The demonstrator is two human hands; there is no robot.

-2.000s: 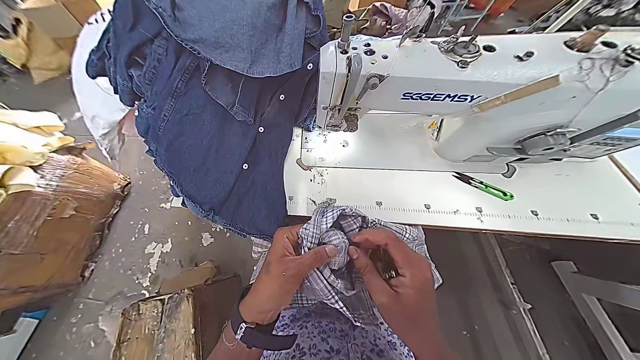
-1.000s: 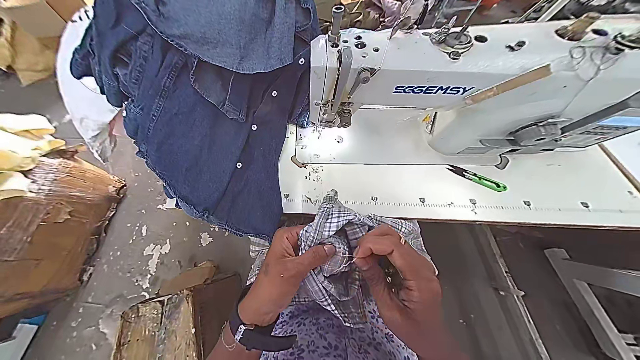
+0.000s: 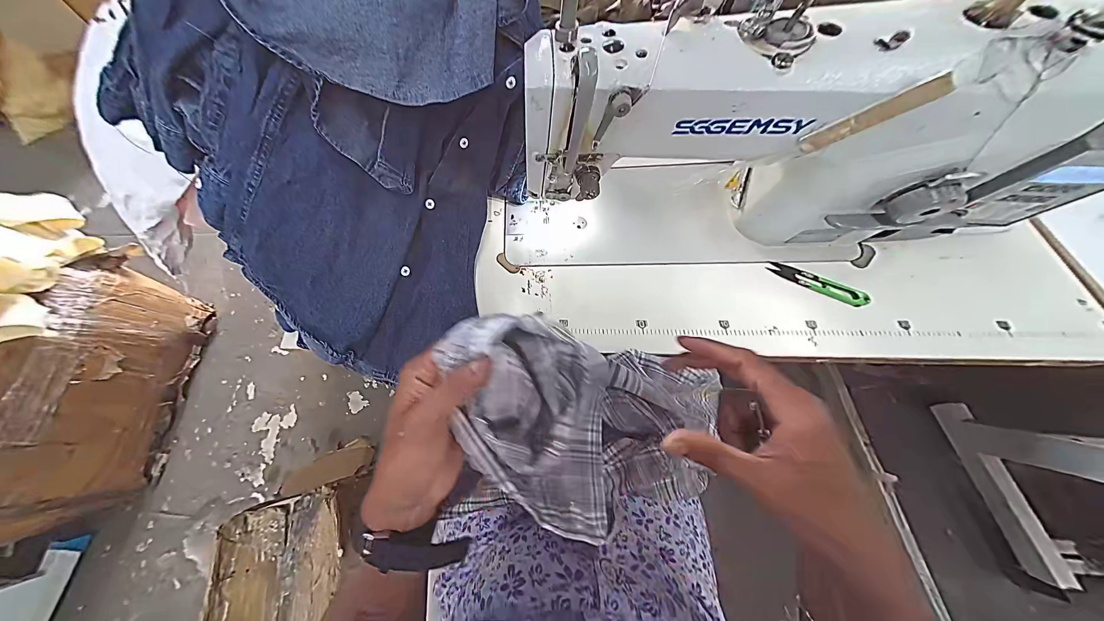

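Note:
Below the front edge of the sewing table, my left hand (image 3: 431, 440) grips a bunched piece of grey and white plaid cloth (image 3: 578, 431) between thumb and fingers. A dark band is on that wrist. My right hand (image 3: 768, 431) is spread at the cloth's right side, thumb and fingers apart; whether a fingertip touches the cloth cannot be made out. Behind the cloth stands a white industrial sewing machine (image 3: 673, 112), its lamp lighting the needle area. Green thread snips (image 3: 824, 286) lie on the white tabletop (image 3: 673, 302), to the right of the needle.
A blue denim shirt (image 3: 362, 224) with white buttons hangs over the table's left part. Worn cardboard boxes (image 3: 95, 388) stand at the left, pale cloth on one. Purple floral fabric (image 3: 578, 561) lies below the plaid cloth. A grey metal frame (image 3: 1000, 483) is at the lower right.
My right hand has let go of the plaid cloth and moved right, its fingers spreading. Before, both hands pinched the cloth together, with a thread visible between them. The cloth is now more opened out.

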